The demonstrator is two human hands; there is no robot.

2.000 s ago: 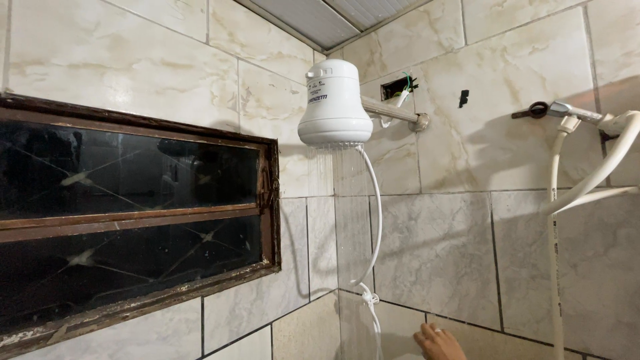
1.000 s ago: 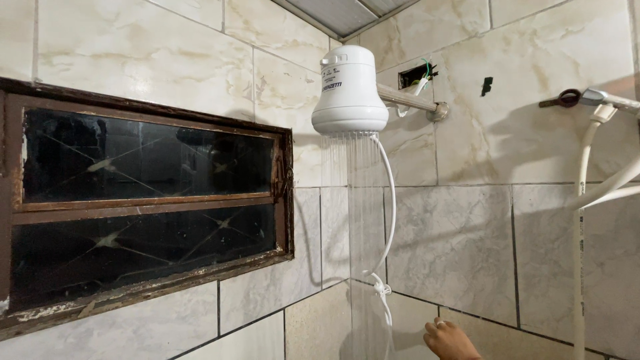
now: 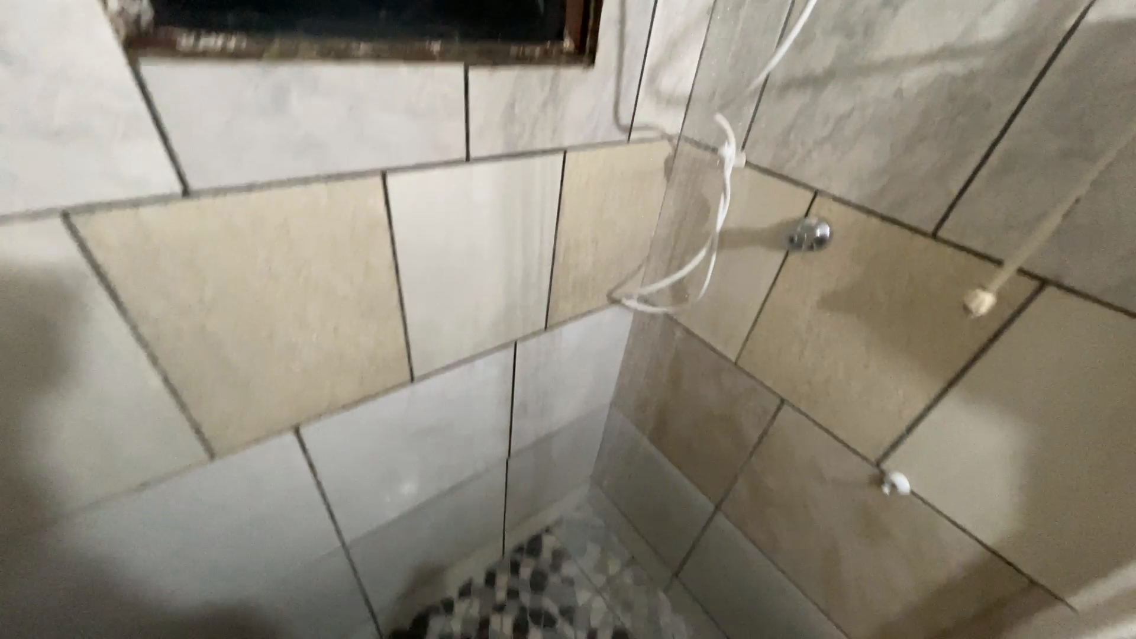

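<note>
Neither of my hands shows in the head view at this moment. A round chrome valve knob (image 3: 809, 234) is mounted on the right tiled wall. Left of it, a thin white shower hose (image 3: 723, 200) hangs in the corner, looped at its lower end and tied or joined near its upper part. Faint streaks of falling water run down beside the hose. The shower head itself is out of view above.
A small white fitting (image 3: 896, 483) sits low on the right wall. Above it a cream pipe or cord ends in a fitting (image 3: 979, 303). The rusty window frame (image 3: 373, 49) crosses the top left. Below lies a floor patterned with dark and light pebble shapes (image 3: 524, 586).
The view has swung down from the shower head to the lower walls and floor. The hand seen at the bottom in both earlier frames is out of view. Water was falling in those frames too.
</note>
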